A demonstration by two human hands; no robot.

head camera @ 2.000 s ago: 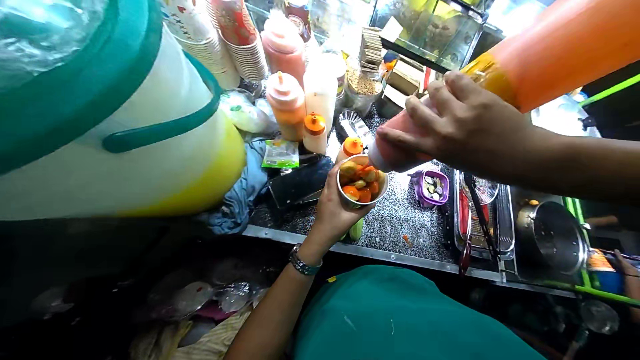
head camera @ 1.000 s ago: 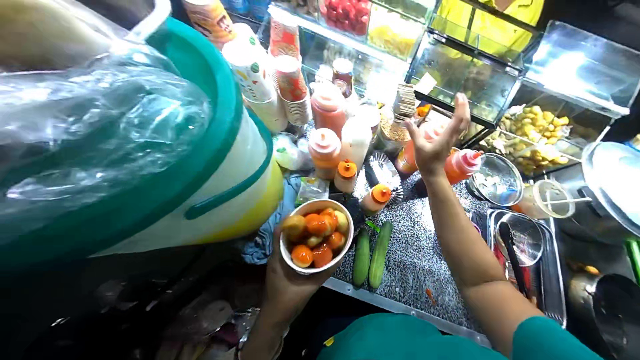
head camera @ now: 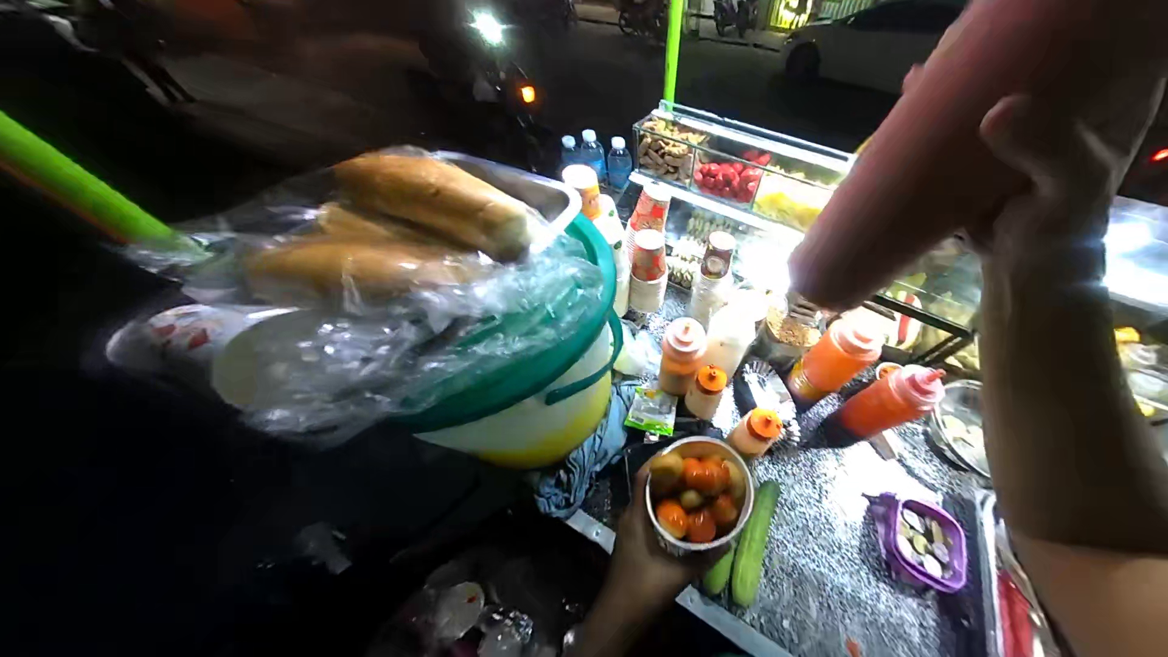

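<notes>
My left hand (head camera: 650, 561) holds a paper cup (head camera: 698, 494) of orange-coated balls and brownish balls from the side and below. Two cucumbers (head camera: 754, 547) lie on the counter just right of the cup. Close to the camera at upper right, my right hand (head camera: 1013, 155) is raised, large and blurred; its finger pose and whether it holds anything are unclear. Beyond the cup are small sauce bottles with orange caps (head camera: 761, 425). Larger squeeze bottles of orange sauce (head camera: 835, 356) and red sauce (head camera: 890, 401) stand on the counter between my hands.
A large green-rimmed bucket (head camera: 538, 415) stands left, with plastic-wrapped bread loaves (head camera: 429, 201) above it. Stacked cups (head camera: 649, 265) and a glass food case (head camera: 730, 173) are behind the bottles. A purple container of coins (head camera: 923, 546) sits on the counter at right.
Two seconds ago my right hand tipped a large sauce bottle over the cup; one second ago it was empty and spread. It has since come nearer the camera. The view has swung left and up.
</notes>
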